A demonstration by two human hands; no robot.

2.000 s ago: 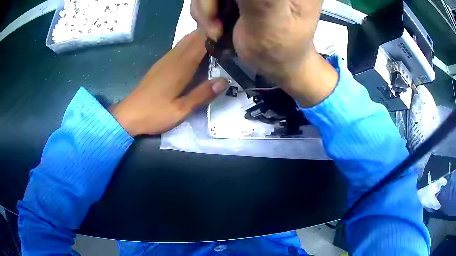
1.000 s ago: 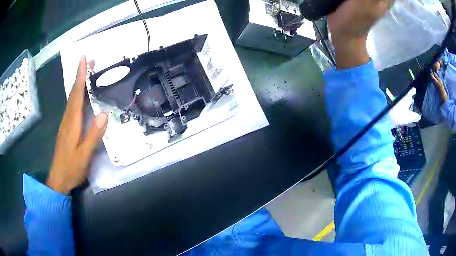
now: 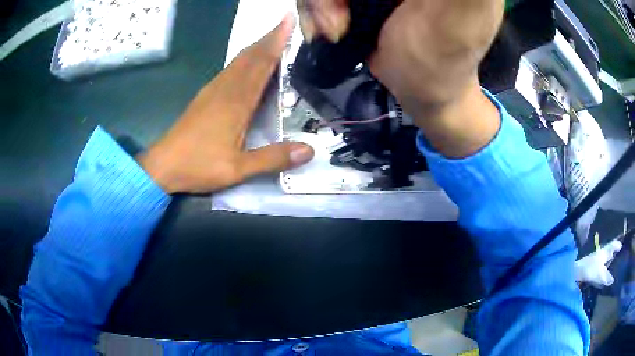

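Observation:
A white housing (image 3: 313, 182) lies on a white sheet (image 3: 334, 207) on the dark bench. A black plastic mechanism (image 3: 369, 149) sits in the housing, with a thin reddish lead wire (image 3: 361, 120) across it. My right hand (image 3: 428, 59) is closed around the black electric screwdriver (image 3: 372, 28) over the upper part of the mechanism; the bit tip is hidden. My left hand (image 3: 226, 132) rests flat against the housing's left edge, thumb on its white surface and fingers apart, holding nothing.
A clear bin of small white parts (image 3: 115, 35) stands at the upper left. A boxy screw feeder (image 3: 543, 97) stands at the right, with crumpled plastic bags (image 3: 587, 163) beside it. The black cord (image 3: 557, 233) crosses over my right sleeve. The bench's curved edge (image 3: 292, 339) is near my body.
One second ago the screwdriver was at the feeder and the mechanism was uncovered. My right hand has brought the screwdriver over the mechanism, and the camera view has turned. My left hand remains at the housing.

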